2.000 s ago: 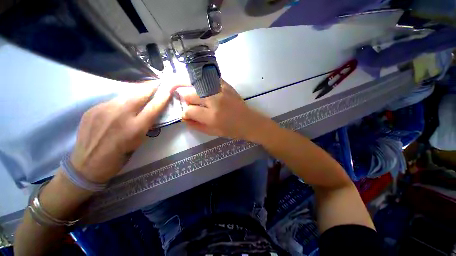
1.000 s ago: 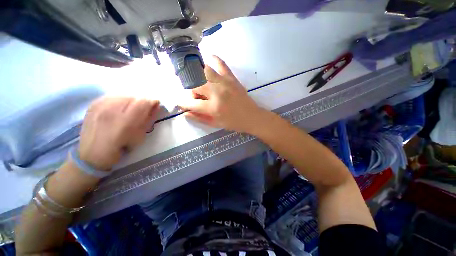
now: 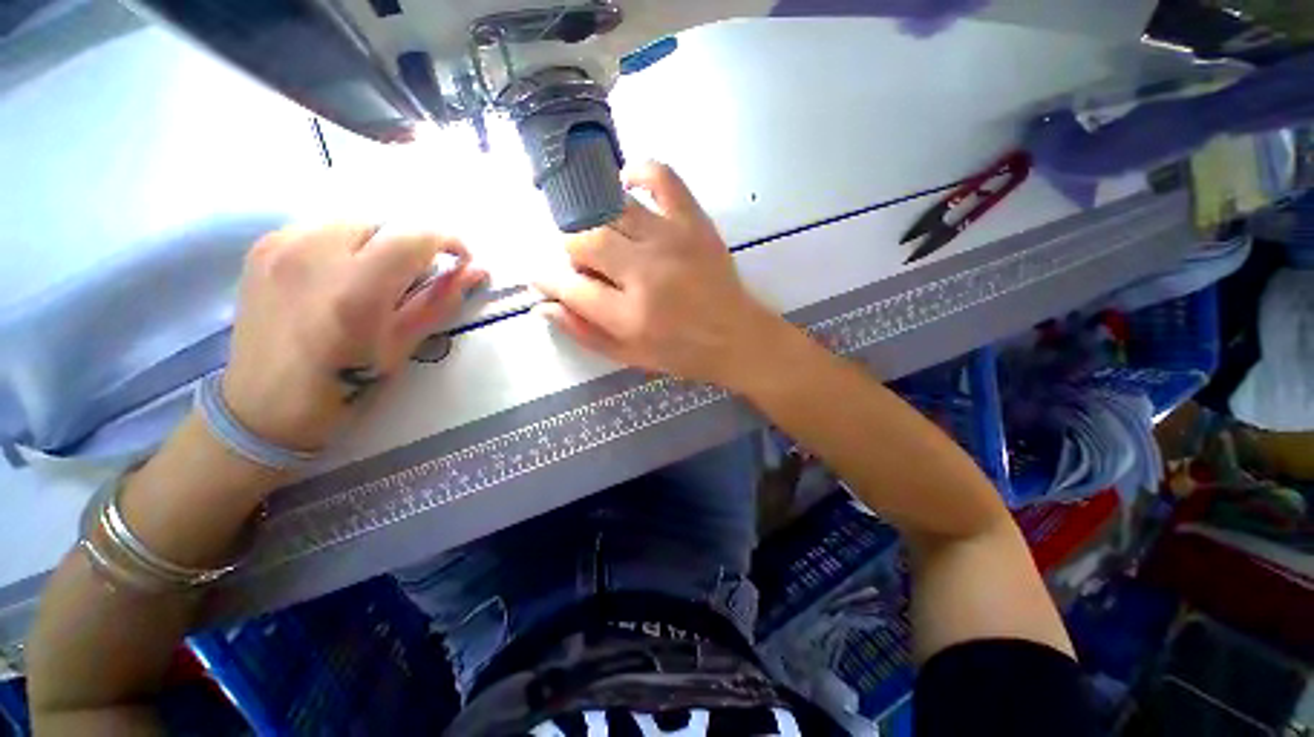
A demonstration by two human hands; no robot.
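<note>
My left hand [image 3: 324, 324] is left of the needle area, fingers curled, with a small greyish edge of a cut fabric piece [image 3: 428, 279] showing between thumb and fingers. My right hand [image 3: 666, 292] is just right of and below the grey cylindrical attachment [image 3: 579, 176], index finger raised, other fingertips low near the white surface. Glare hides what lies between the hands, and I cannot tell whether the right fingers hold fabric. The presser foot and needle area [image 3: 483, 123] is above the hands. Grey-blue fabric [image 3: 137, 338] lies at the left.
Red-handled thread snips [image 3: 968, 206] lie right of my right hand. Purple fabric [image 3: 1153, 137] lies at the far right. A printed ruler edge [image 3: 577, 432] runs along the front. A blue crate [image 3: 1174, 346] with pieces stands below right.
Both hands were close together under the needle area and are now apart and lower. My left hand has turned, with its fingers curled around the fabric edge. My right index finger has lifted.
</note>
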